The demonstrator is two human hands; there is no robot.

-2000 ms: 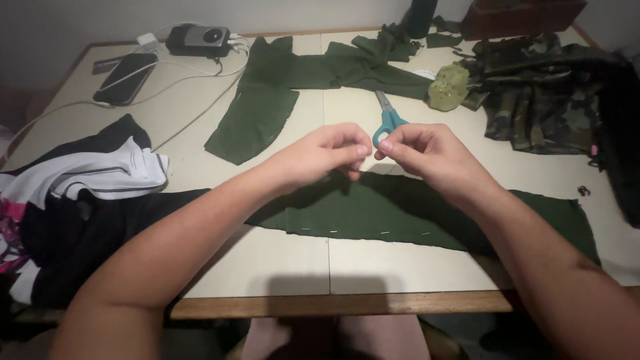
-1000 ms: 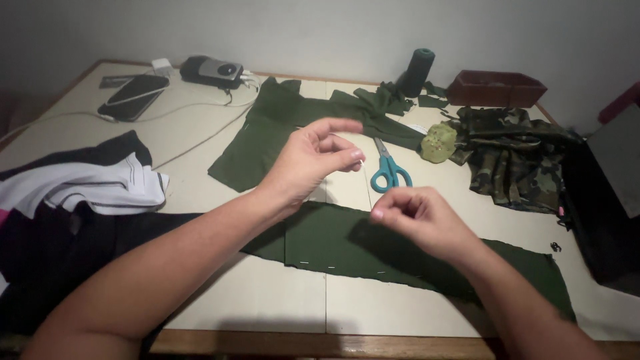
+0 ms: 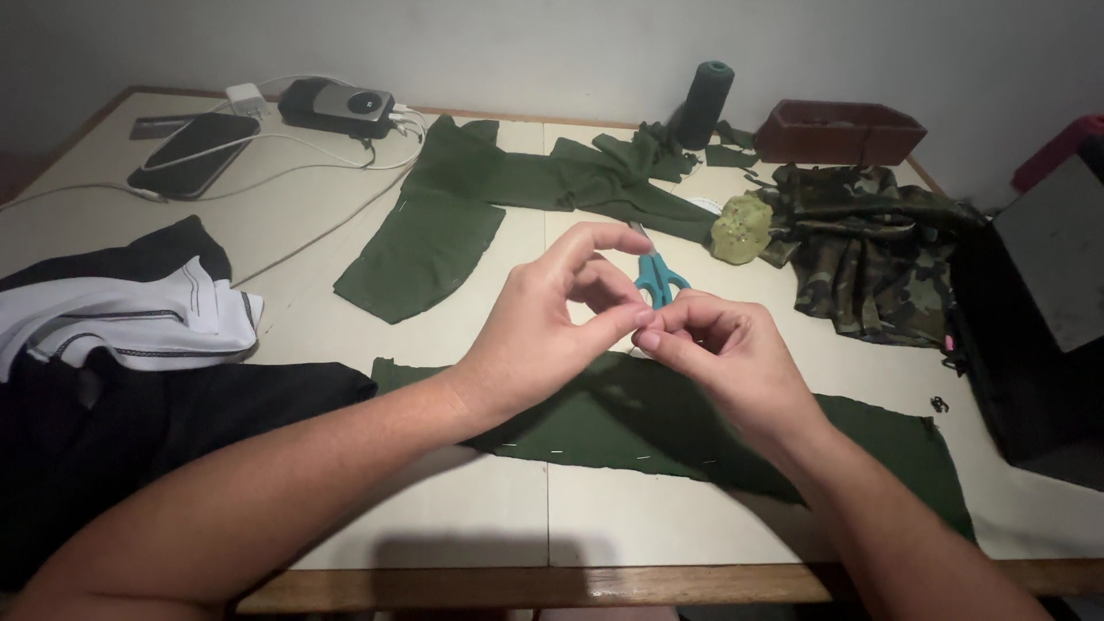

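Observation:
My left hand (image 3: 573, 315) and my right hand (image 3: 711, 345) meet at their fingertips above a long dark green fabric strip (image 3: 604, 431). A tiny thin thing, perhaps a needle or thread, shows just below the right fingertips; which hand grips it is unclear. White stitches or pins run along the strip's near edge. Right behind my fingers lie teal-handled scissors (image 3: 660, 278), their blades pointing away. Farther back another green fabric piece (image 3: 431, 241) is spread out, with crumpled green cloth (image 3: 625, 177) to its right. A yellow-green pincushion (image 3: 742, 228) sits by the scissors.
At the back stand a dark green thread cone (image 3: 705, 105) and a reddish-brown box (image 3: 837, 134). Camouflage fabric (image 3: 871, 250) and a black machine-like object (image 3: 1035, 345) are on the right. A phone (image 3: 197, 155), power bank (image 3: 336, 105), cables and black-and-white clothing (image 3: 147, 319) occupy the left.
My hands were apart one second ago, the left raised above the right; now their fingertips are together. The scissors and fabric have stayed in place.

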